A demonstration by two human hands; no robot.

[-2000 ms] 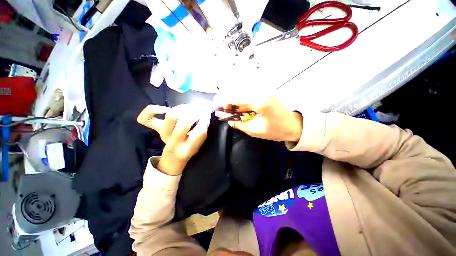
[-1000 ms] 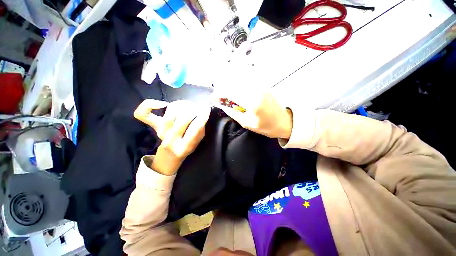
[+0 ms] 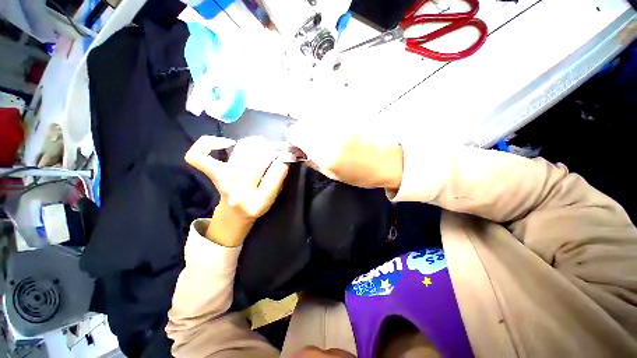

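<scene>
The black garment (image 3: pixel 140 154) hangs over the table edge at the left and spreads over the lap. Its smoother, shinier leather-like panel (image 3: pixel 349 217) lies below my hands. My left hand (image 3: pixel 244 178) pinches the garment's edge near the middle of the view. My right hand (image 3: pixel 356 157) is close beside it at the same edge, fingers closed around the thread snips. Only the snips' small dark and metallic part (image 3: pixel 296 155) shows between the hands; their body is hidden in my right hand. The fingertips are washed out by glare, and the exact seam and threads cannot be made out.
Red-handled scissors (image 3: pixel 447 31) lie at the upper right beside a black box (image 3: pixel 381 12). Metal machine parts (image 3: pixel 320 43) and a light-blue round object (image 3: pixel 225 103) are beyond my hands. A ruler strip (image 3: pixel 552 89) edges the table. A grey motor-like machine (image 3: pixel 42 294) stands lower left.
The whole scene has shifted slightly left and up in view. The orange-yellow part of the snips, visible earlier in my right hand, is now hidden. Both hands stay at the garment's edge.
</scene>
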